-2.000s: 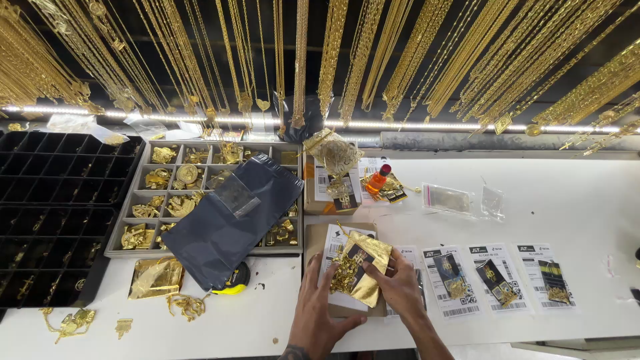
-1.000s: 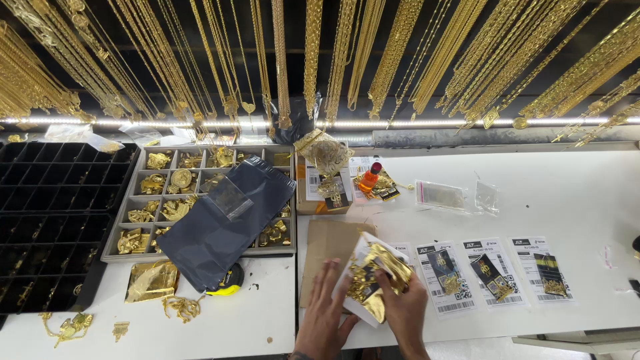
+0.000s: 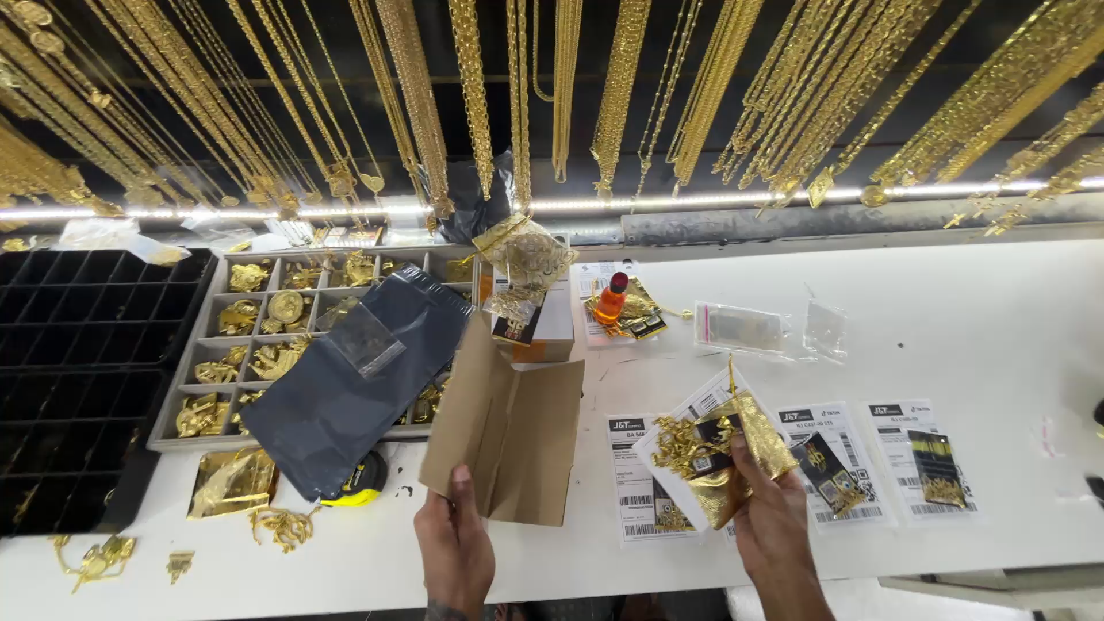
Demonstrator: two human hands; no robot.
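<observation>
My left hand (image 3: 457, 539) grips the lower left edge of a brown cardboard piece (image 3: 535, 440), creased and partly folded, raised over the table's front part. To its right, my right hand (image 3: 768, 517) holds a gold foil pouch (image 3: 768, 435) together with gold chain jewelry (image 3: 681, 444), a small dark card and a white printed label (image 3: 716, 392) behind them. Below and beside this bundle lie more white labels (image 3: 634, 517), each with a small dark packet and gold jewelry on it, such as the packet (image 3: 936, 466) at the right.
Gold chains (image 3: 621, 95) hang across the top. A grey compartment tray (image 3: 168, 405) of gold pendants, partly under a dark plastic bag (image 3: 345, 405), stands left beside a black tray (image 3: 112, 483). A yellow-black tape measure (image 3: 362, 483), small box (image 3: 552, 349), orange bottle (image 3: 610, 302) and clear bags (image 3: 742, 328) lie around.
My left hand has taken hold of the cardboard, which lay flat on the table, and lifted it. My right hand has moved right with the pouch, jewelry and label, away from the left hand.
</observation>
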